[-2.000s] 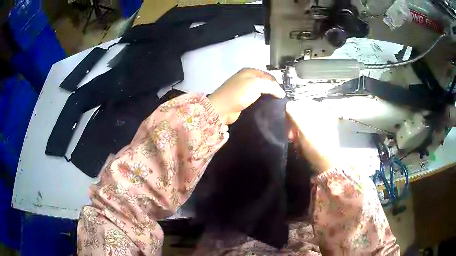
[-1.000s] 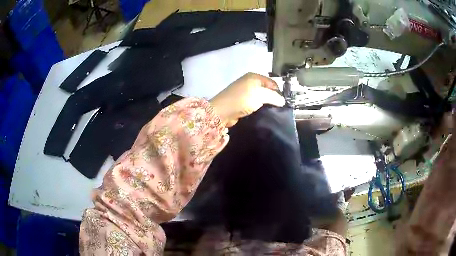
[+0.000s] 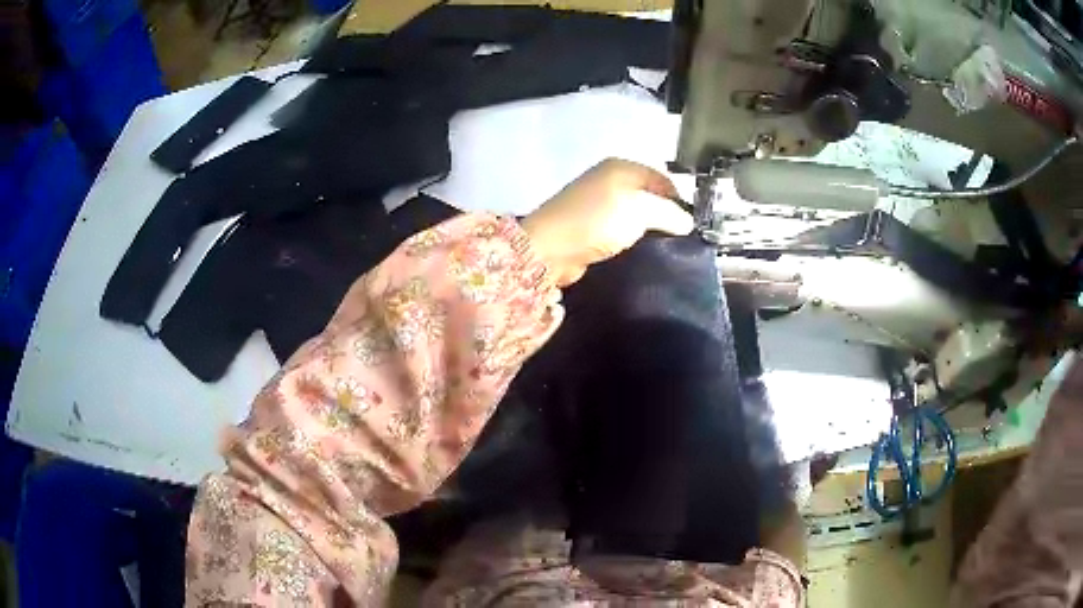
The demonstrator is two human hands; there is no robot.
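Observation:
A dark cloth panel (image 3: 653, 404) hangs from the presser foot area (image 3: 709, 214) down over the lap, its right edge nearly straight. My left hand (image 3: 612, 217) pinches its upper edge just left of the foot, fingertips close to the metal parts. The exact grip under the fingers is hidden. The grey-beige sewing machine (image 3: 742, 89) stands at the upper right, its rounded bed beside the panel. My right hand is out of the picture; only a blurred sleeve shows at the lower right edge.
Overlapping dark cut panels (image 3: 356, 143) lie on the white table (image 3: 71, 392) at left. Blue-handled scissors (image 3: 912, 463) hang at the table's right edge. A dark band (image 3: 938, 255) crosses the machine at right. Blue material (image 3: 107, 71) is at far left.
My right hand has left the panel beside the foot and gone out of view to the right. My left hand stays at the panel's edge. The whole view has shifted slightly.

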